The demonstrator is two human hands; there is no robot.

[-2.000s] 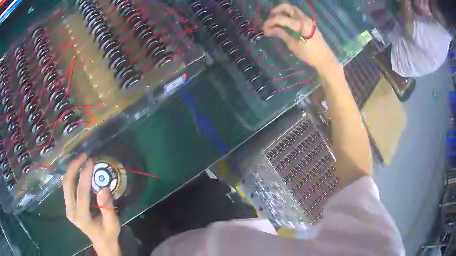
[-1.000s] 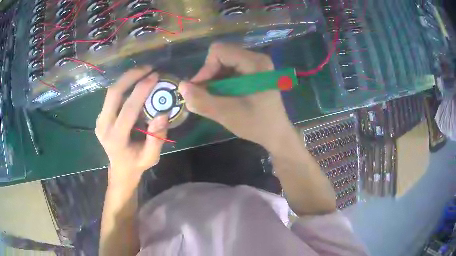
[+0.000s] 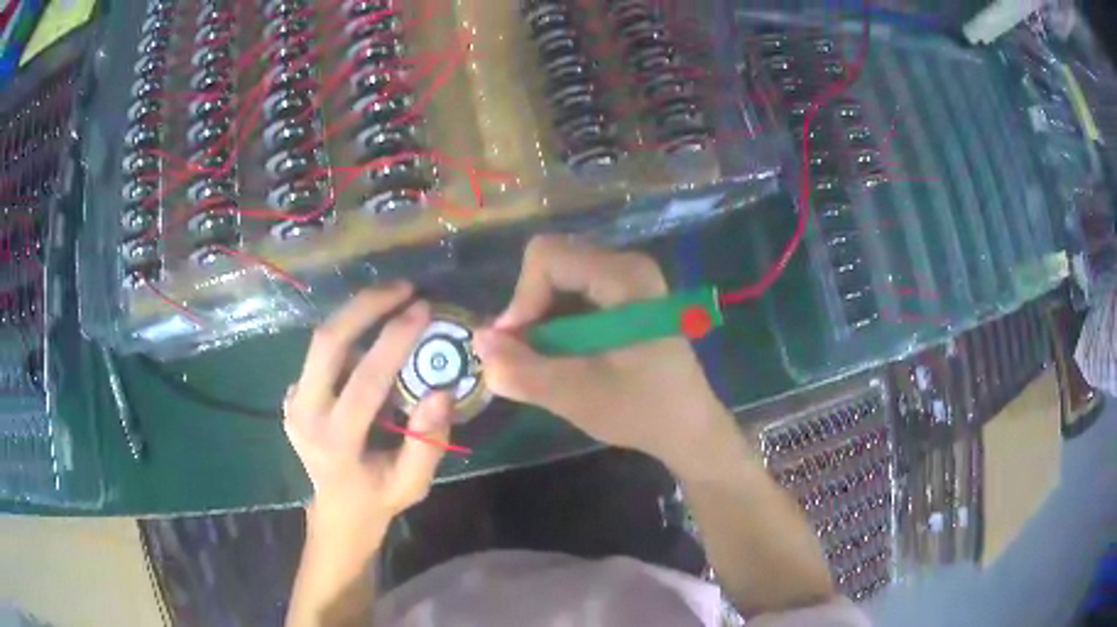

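Observation:
A round speaker driver point(image 3: 437, 360), white and silver with black rings, lies over the brass-gold fixture point(image 3: 480, 405) on the bench. My left hand point(image 3: 368, 398) holds the driver between fingers and thumb. A short red lead wire point(image 3: 429, 441) sticks out below my left thumb. My right hand point(image 3: 600, 355) grips the green test probe point(image 3: 625, 328), which has a red spot near its end. The probe's front end is at the driver's right edge; its tip is hidden by my fingers. The red probe cable point(image 3: 802, 196) curves up from its rear.
The main clear tray point(image 3: 490, 110) with rows of discs and loose red wires lies just beyond my hands. A greenish ribbed tray point(image 3: 968, 159) is at the right, a filled side tray point(image 3: 25, 233) at the left. Stacked trays point(image 3: 833, 472) sit low right beside cardboard point(image 3: 1023, 459). A thin grey tool point(image 3: 125, 404) lies at left.
Two seconds ago my right hand was away over the right tray; it came to the driver with the green probe by one second ago. Since then both hands hold the same pose; the view has shifted.

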